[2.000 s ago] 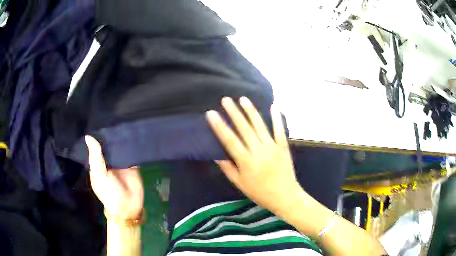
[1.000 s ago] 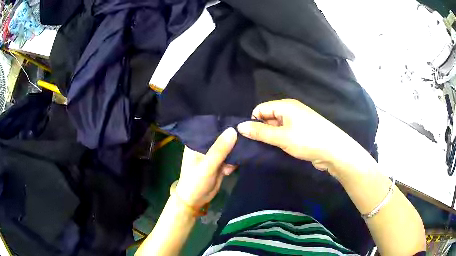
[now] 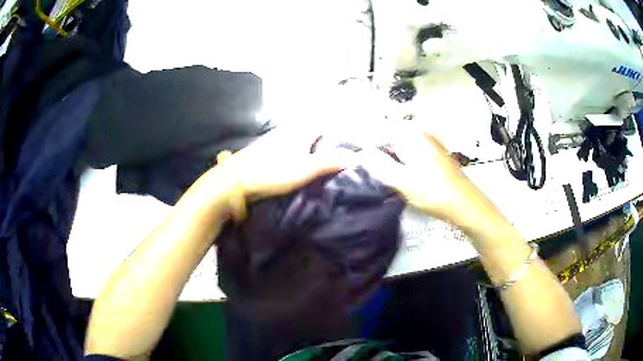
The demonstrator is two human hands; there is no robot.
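A bunched dark garment piece with wrinkled purple-blue lining (image 3: 324,233) hangs over the front edge of the white table, below the needle area. My left hand (image 3: 282,158) lies along its upper left side, washed out by glare. My right hand (image 3: 416,173) is at its upper right side, also bright and blurred. The fingertips of both hands are lost in the glare, but the cloth is bunched between them. A flat black shell panel (image 3: 169,113) lies on the table to the left.
The sewing machine (image 3: 585,70) stands at upper right. Black-handled scissors (image 3: 525,151) and black scraps (image 3: 606,151) lie right of my right hand. A dark strip (image 3: 574,211) crosses the table edge. Dark garments (image 3: 42,183) hang at left. A holder with white paper (image 3: 599,317) is at lower right.
The view has swung towards the machine. Both hands have moved from my lap up to the needle area, with the lining now bunched between them instead of pinched at an edge.
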